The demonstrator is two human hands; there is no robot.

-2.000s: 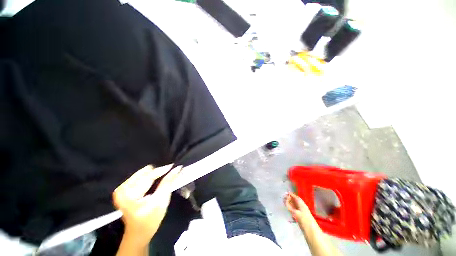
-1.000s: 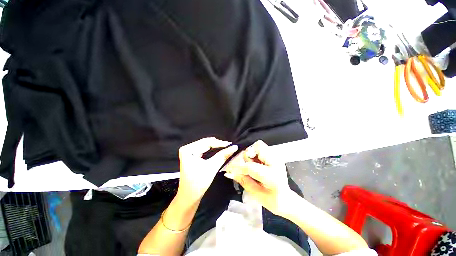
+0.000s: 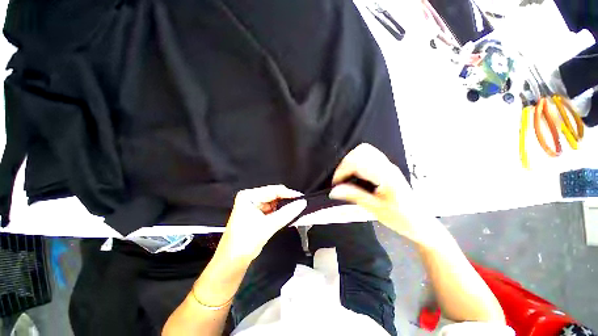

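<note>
The black garment [image 3: 216, 111] lies spread over the white table, its folded hem [image 3: 321, 199] along the near edge. My left hand [image 3: 259, 213] pinches the hem between thumb and fingers. My right hand [image 3: 370, 187] is just to the right on the same hem, thumb and fingers closed around the cloth, slightly blurred. A needle and thread cannot be made out.
Snips [image 3: 388, 23] lie at the top. Mixed small notions [image 3: 486, 69], orange and yellow handled scissors [image 3: 547, 125] and a blue speckled block [image 3: 579, 183] are on the right of the white table [image 3: 452, 164]. A red stool [image 3: 518, 302] stands below right.
My right hand came from beside the red stool to the hem, then moved up and right along it, away from my left hand. My left hand keeps its pinch.
</note>
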